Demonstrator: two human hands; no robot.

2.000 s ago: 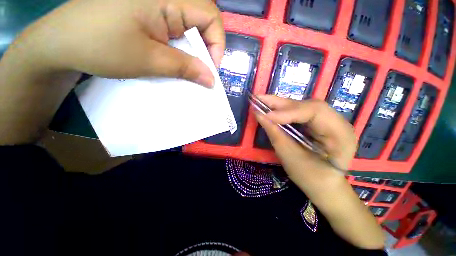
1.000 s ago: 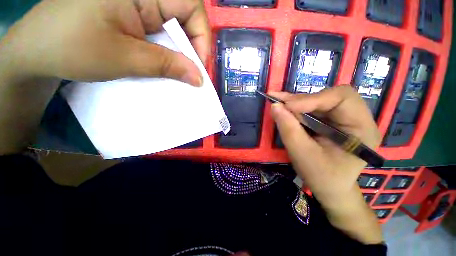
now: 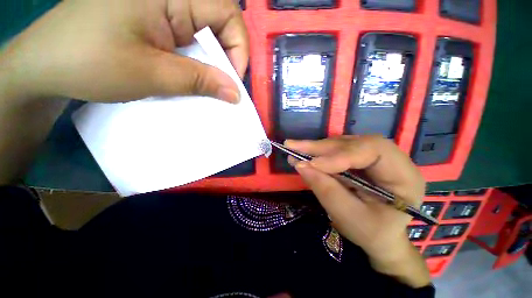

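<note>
My left hand (image 3: 169, 58) holds a white label sheet (image 3: 169, 137) between thumb and fingers. Its lower right corner is bent over and shows rows of tiny marks. My right hand (image 3: 364, 192) holds slim dark tweezers (image 3: 361, 183) with a yellowish band; their tip is at the marked corner of the sheet. Whether a label is at the tip is too small to tell. Open-backed phones (image 3: 303, 87) with blue boards and shiny metal lie in slots of a red-orange tray (image 3: 344, 87). The sheet and left hand hide the tray's left part.
The tray lies on a green bench top (image 3: 507, 105). Lower right, below the bench edge, another red tray (image 3: 461, 218) holds phones, beside a red plastic stool (image 3: 496, 227). My dark clothing with beaded decoration is near the bench's front edge.
My right hand and the tweezers have moved from over the phone nearest the sheet left and down to the sheet's marked corner. The tray appears shifted in view.
</note>
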